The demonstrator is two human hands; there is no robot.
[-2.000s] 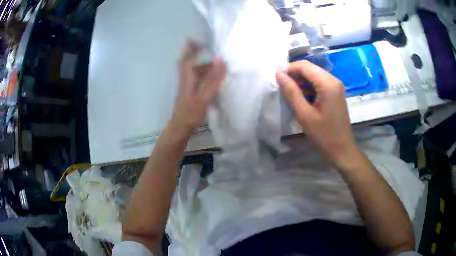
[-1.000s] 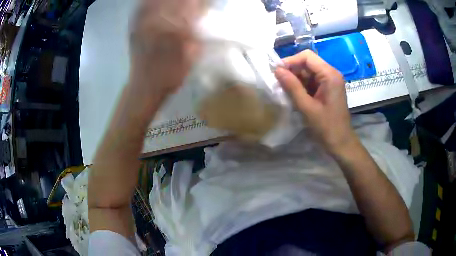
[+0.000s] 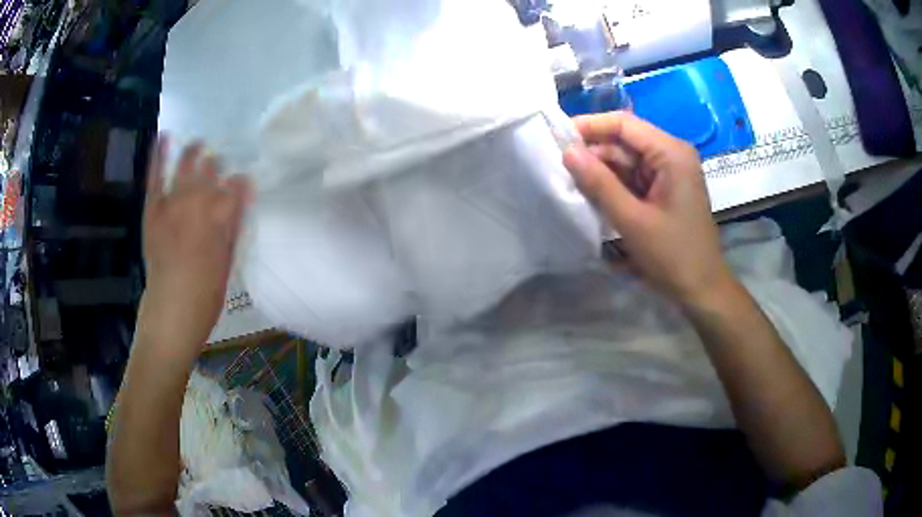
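Observation:
A large thin white garment piece (image 3: pixel 455 212) lies spread over the table and hangs past its front edge. My right hand (image 3: pixel 642 187) pinches its upper right edge between thumb and fingers, just in front of the needle area. My left hand (image 3: pixel 195 217) is blurred at the piece's left side, fingers spread; whether it touches or grips the cloth cannot be told. The white sewing machine (image 3: pixel 662 28) is at the upper right, brightly lit. A blue plastic tray (image 3: pixel 698 106) lies beside the needle area.
White cloth (image 3: pixel 566 374) covers my lap. More white pieces (image 3: pixel 227 444) are in a wire basket at lower left. A ruler strip (image 3: pixel 778 149) runs along the table's front edge. A white strip (image 3: pixel 824 141) hangs at right beside a dark purple slab (image 3: pixel 871 81).
My left hand has moved left and down, and the white piece now lies spread wider to the left. The tan patch is no longer seen. My right hand still pinches the edge.

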